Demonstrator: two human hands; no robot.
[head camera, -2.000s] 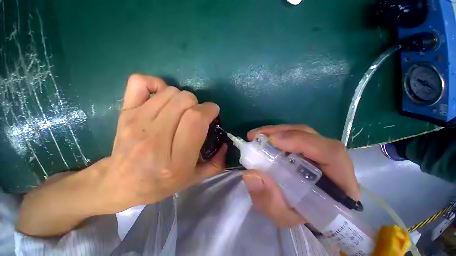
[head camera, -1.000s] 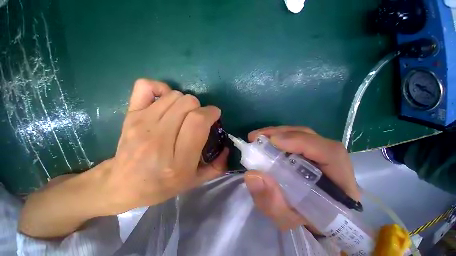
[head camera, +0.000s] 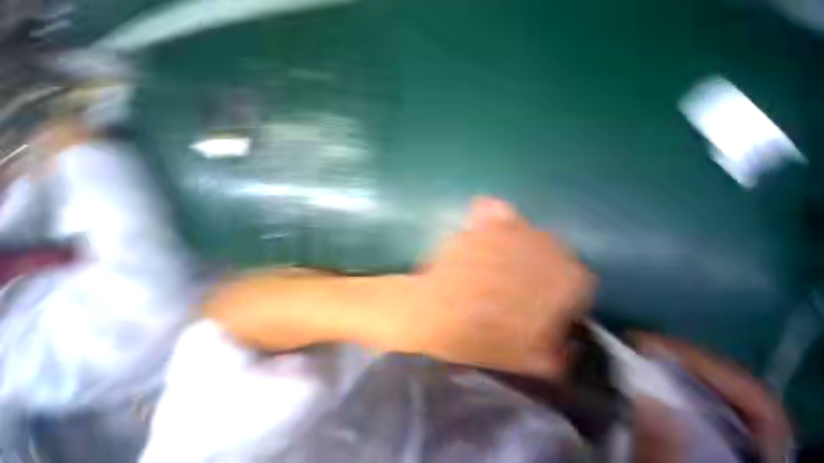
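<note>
The picture is strongly blurred. My left hand (head camera: 506, 289) is closed around a dark housing (head camera: 592, 366) right of centre, and its fingers hide most of it. My right hand (head camera: 723, 389) is at the lower right, partly cut off by the bottom edge. It is around the pale glue syringe (head camera: 646, 375), whose front end is close beside the dark housing. Whether the tip touches the housing cannot be told.
The green bench (head camera: 506, 99) spans the view. A white piece (head camera: 741, 131) lies at the upper right and a small white thing (head camera: 221, 146) at the upper left. Another person in pale clothing (head camera: 117, 217) is at the left.
The view has swung left and blurred. My hands now appear farther right and lower. The blue controller has left the picture, and another person has come into view at the left.
</note>
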